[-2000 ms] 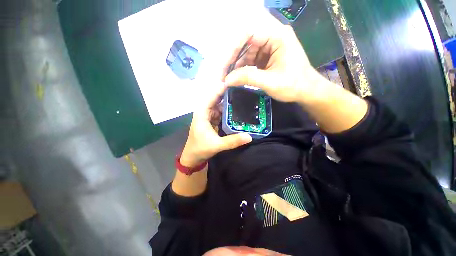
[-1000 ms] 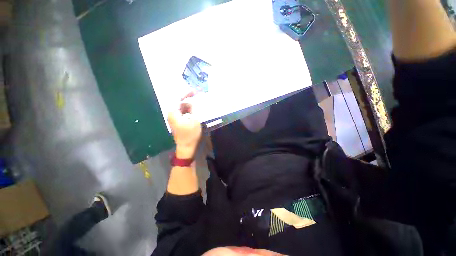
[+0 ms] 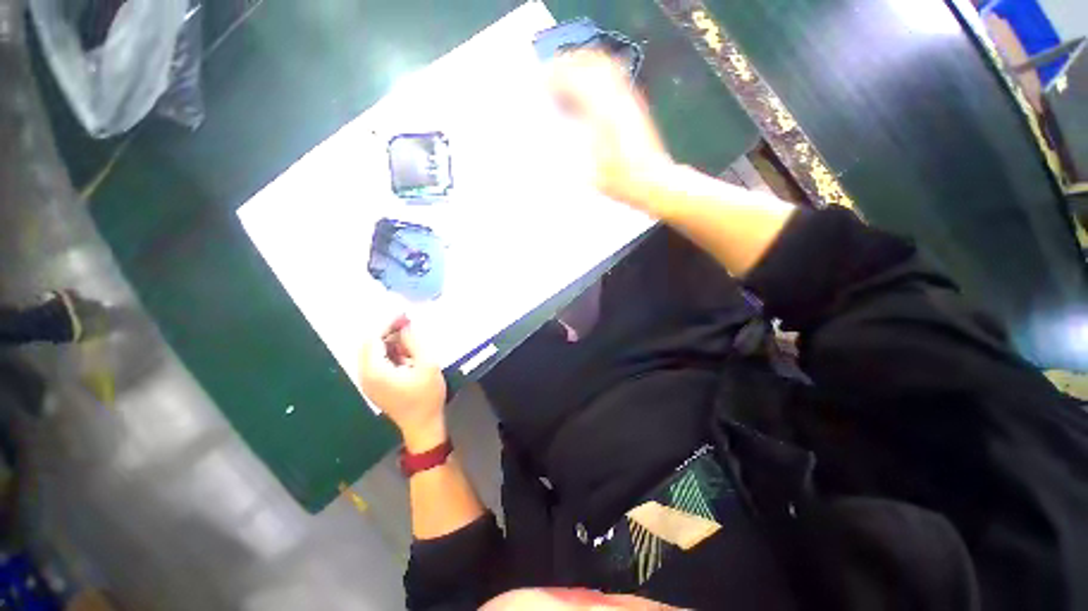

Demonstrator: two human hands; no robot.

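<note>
A blue-grey housing with a circuit board and dark square in it [image 3: 420, 167] lies on the white sheet [image 3: 501, 191]. The flatter blue-grey back cover [image 3: 408, 259], with its dark round centre, lies nearer me. More blue-grey housing parts [image 3: 573, 37] are at the sheet's far right corner, partly behind my right hand. My right hand [image 3: 603, 119] is blurred beside them; whether it touches or holds one cannot be told. My left hand [image 3: 407, 372] is at the sheet's near left edge with curled fingers; what is between them is unclear.
The white sheet lies on a green bench top [image 3: 227, 322]. A crumpled clear plastic bag [image 3: 125, 72] is at the far left corner. A worn, paint-chipped metal edge [image 3: 764, 102] and a green conveyor-like surface [image 3: 883, 107] are at the right. A person's foot [image 3: 66, 316] shows at the left.
The housing with the board, held in both hands two seconds ago, now lies on the sheet. My right hand has come back from the upper right. The thin dark tool it held is no longer visible.
</note>
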